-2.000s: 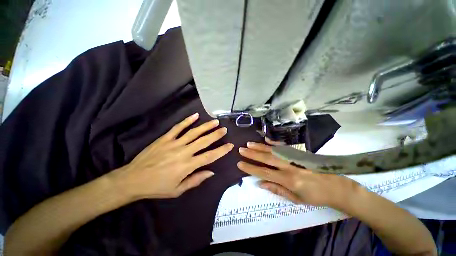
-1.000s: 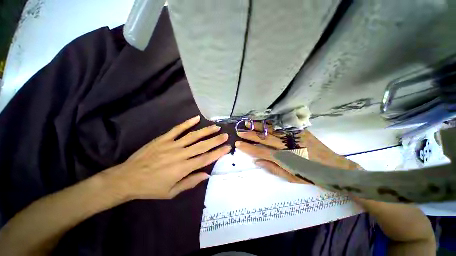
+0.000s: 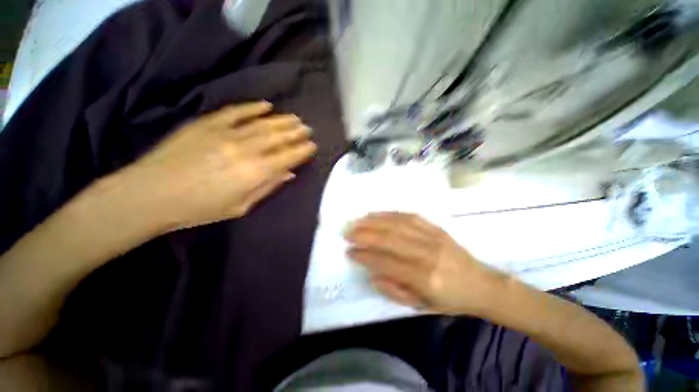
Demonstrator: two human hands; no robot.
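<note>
The dark purple-brown cloth (image 3: 260,253) covers the left of the table and hangs over its front edge. Its right edge lies left of the presser foot area. My left hand (image 3: 222,164) rests on the cloth, fingers close together and pointing right, palm down. My right hand (image 3: 421,264) is over the white table right of the cloth, blurred, fingers slightly bent, with nothing seen in it. The off-white sewing machine head (image 3: 414,53) looms above. The presser foot area (image 3: 383,149) is blurred, with no cloth seen under it.
The white table (image 3: 536,237) has a front edge that curves to the right. A crumpled clear bag (image 3: 640,203) lies at the far right. A pale rounded rod end (image 3: 245,14) hangs over the cloth at the top. Dark cloth (image 3: 490,352) lies below the table edge.
The cloth has moved left, clear of the presser foot. My left hand has moved up and left with it. My right hand has come out from beside the foot towards the front edge.
</note>
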